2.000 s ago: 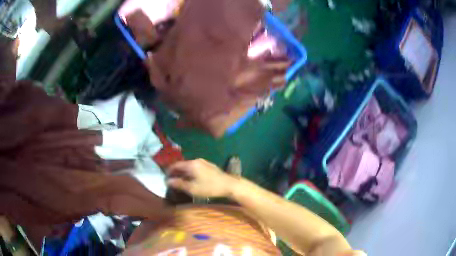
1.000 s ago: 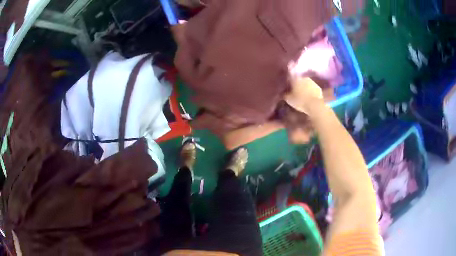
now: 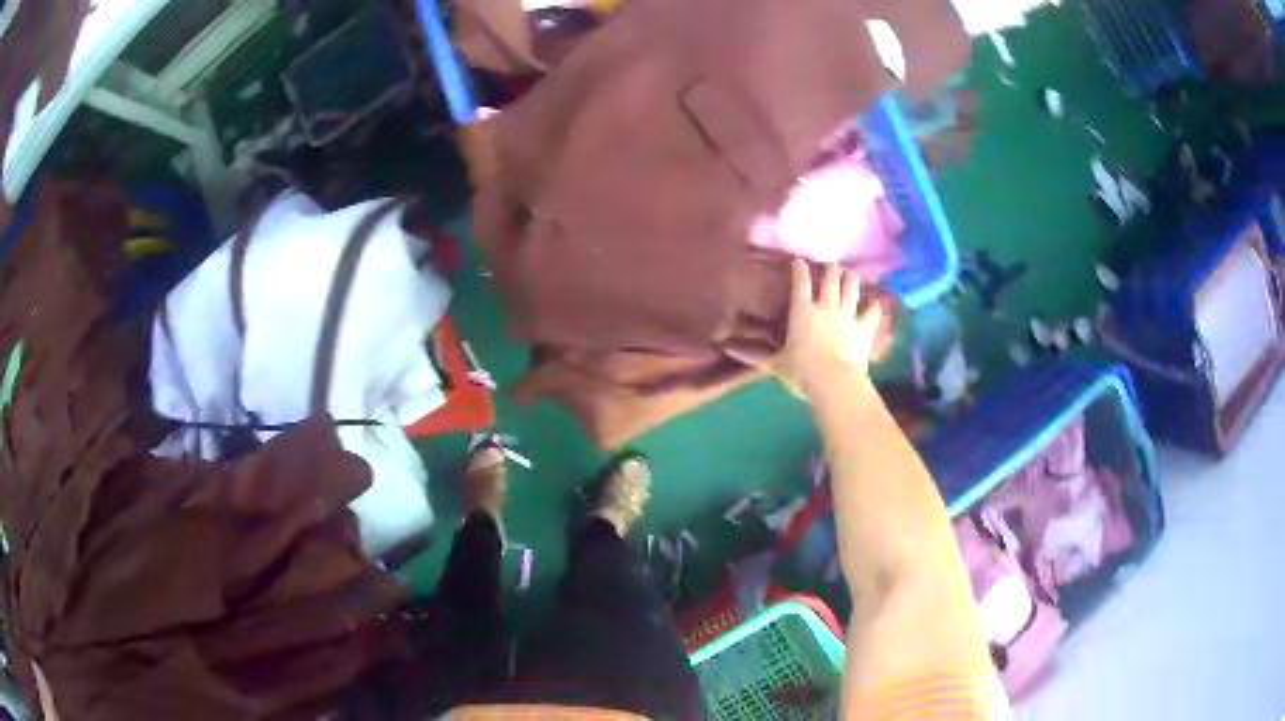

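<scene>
A large brown garment (image 3: 634, 183) lies draped over a blue crate (image 3: 923, 211) at the top centre, with an orange-brown edge hanging over the green floor. My right hand (image 3: 829, 335) reaches up from the lower right and rests at the garment's right edge. Its fingers are spread, and no cloth is visibly gripped. Pink pieces (image 3: 834, 211) show in the crate just above the fingers. My left hand is not in view.
A white bundle (image 3: 289, 317) with brown bands stands at left, above a brown cloth pile (image 3: 183, 563). A red stool-like thing (image 3: 458, 395) is beside it. A crate of pink pieces (image 3: 1064, 514) stands right; a green basket (image 3: 768, 669) is below. My feet stand on the scrap-littered floor.
My right hand moved from beside the white bundle up to the garment on the crate. Its fingers, bent and blurred at the garment's edge one second ago, are now spread.
</scene>
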